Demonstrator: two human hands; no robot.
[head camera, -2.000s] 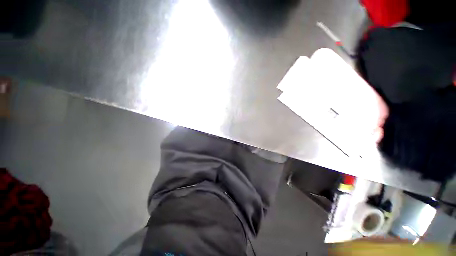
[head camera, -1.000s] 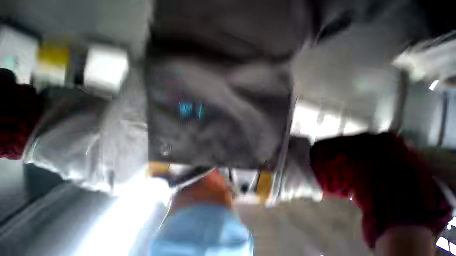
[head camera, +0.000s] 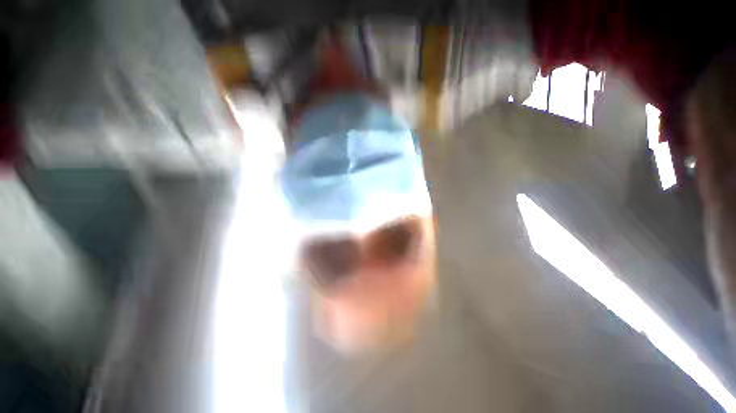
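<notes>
The picture is badly blurred and upside down. A person fills the middle, with a light blue mask. Dark red sleeves show at the upper right and, in a small part, at the left edge. A blurred skin-toned shape, like a wrist or forearm, runs down the right edge. No hand can be made out, neither my left nor my right. I cannot tell whose arms these are. No work piece or tool can be made out.
A bright white strip runs down left of the person. Another slanting white strip lies to the right, with white window-like patches above it. Yellow and grey shapes show at the top. The surroundings are too blurred to name.
The view has swung away from the steel table, white template and pen. The dark apron has slid up out of the picture, and the masked person now shows larger in the middle.
</notes>
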